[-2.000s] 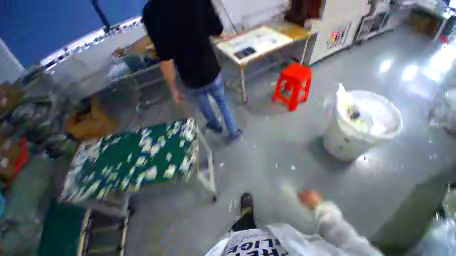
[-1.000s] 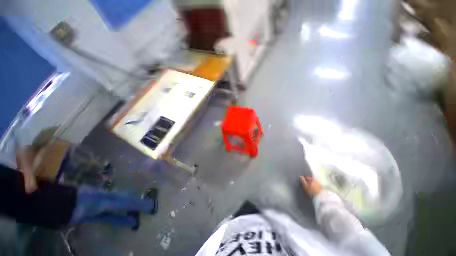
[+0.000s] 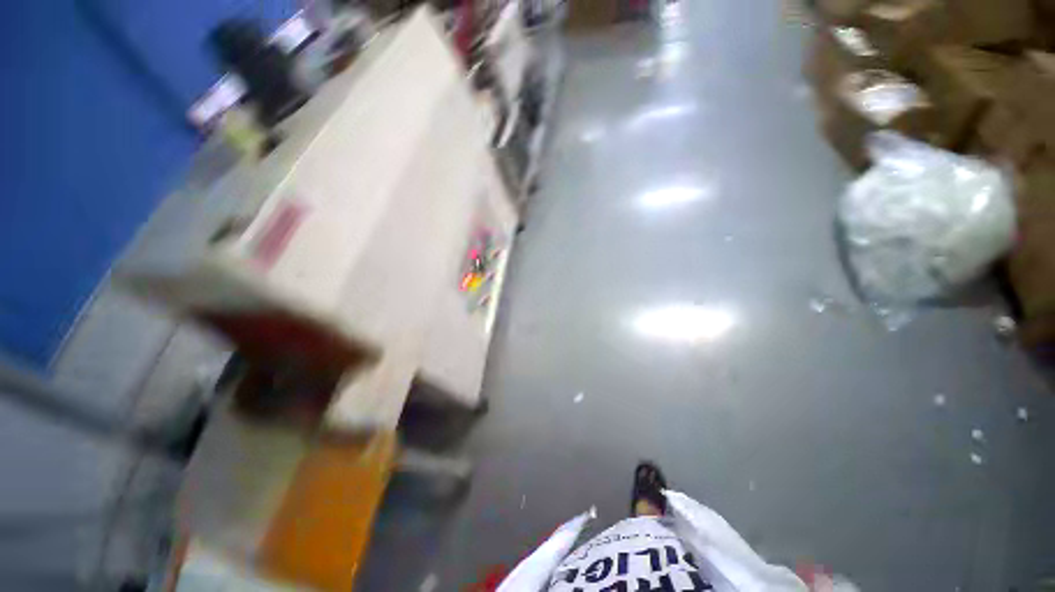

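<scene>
My left hand is not in view. A small blurred pinkish patch at the bottom edge, right of my white printed shirt, may be my right hand (image 3: 817, 578), cut off by the edge; its fingers cannot be made out. No held object shows. Nearest in front are the grey floor (image 3: 717, 405) and my dark shoe (image 3: 649, 483). At the lower left is a blurred table with an orange-brown panel (image 3: 326, 509).
A long white cabinet or counter (image 3: 382, 150) runs along the left, with a coloured sticker on its side. A stuffed clear plastic bag (image 3: 926, 220) lies at the right beside brown cartons (image 3: 972, 93). White scraps dot the floor.
The view has swung right and moved forward along the aisle. The other person, the white bin and most of the white-topped table have left view. My right arm has dropped to the bottom edge.
</scene>
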